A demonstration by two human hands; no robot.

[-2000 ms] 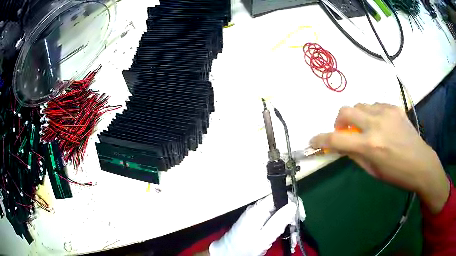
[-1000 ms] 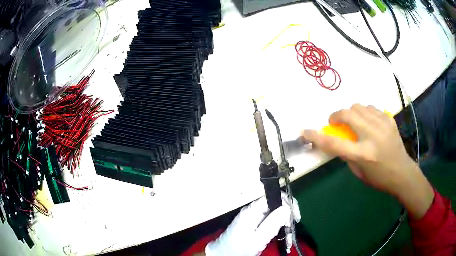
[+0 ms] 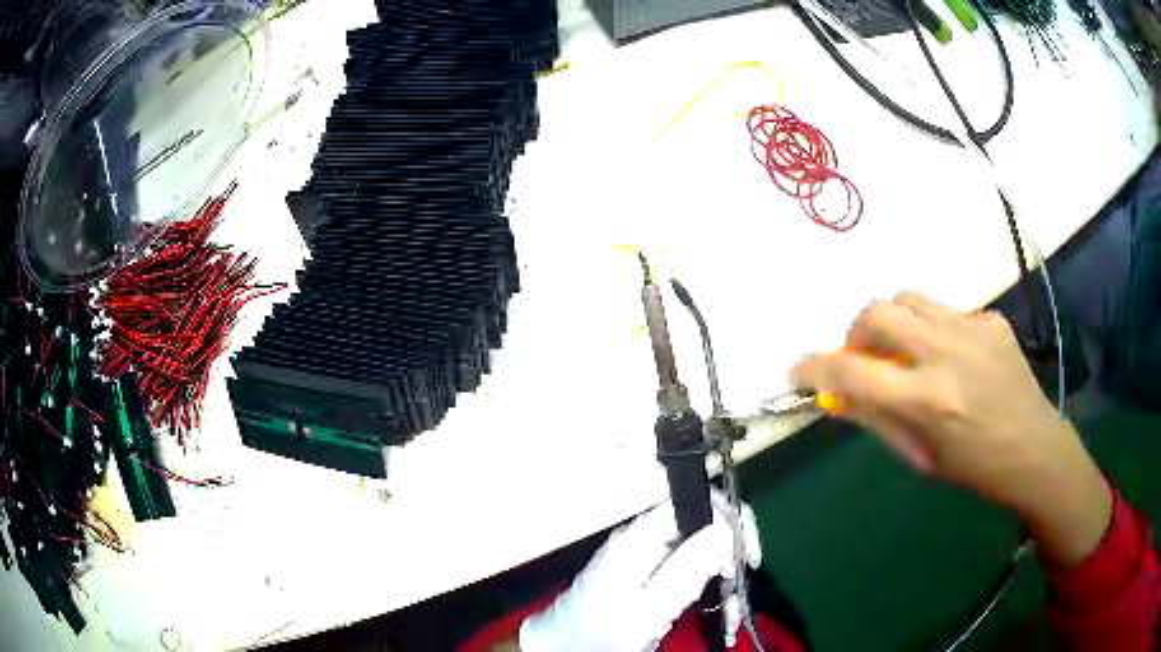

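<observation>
My left hand (image 3: 649, 573), in a white glove, holds the black handle of a soldering iron (image 3: 680, 439) upright at the table's front edge, its narrow tip pointing away from me. A thin bent guide tube (image 3: 700, 334) is clamped beside the barrel and ends near the tip. My right hand (image 3: 936, 401), bare and slightly blurred, is closed on an orange-handled tool (image 3: 830, 400). The tool's silvery end points left, close to the clamp; whether it touches is unclear. Most of the orange handle is hidden by the fingers.
A long stack of black panels (image 3: 395, 242) lies left of the iron. Red leads (image 3: 178, 312), green-black wired panels (image 3: 51, 433) and a clear round hood (image 3: 140, 140) are farther left. Red loops (image 3: 802, 163) lie beyond the iron. Black cable (image 3: 879, 96) curves at the upper right.
The iron and left hand sit slightly farther left in view, as does the whole scene. My right hand has turned, and less of the orange handle shows.
</observation>
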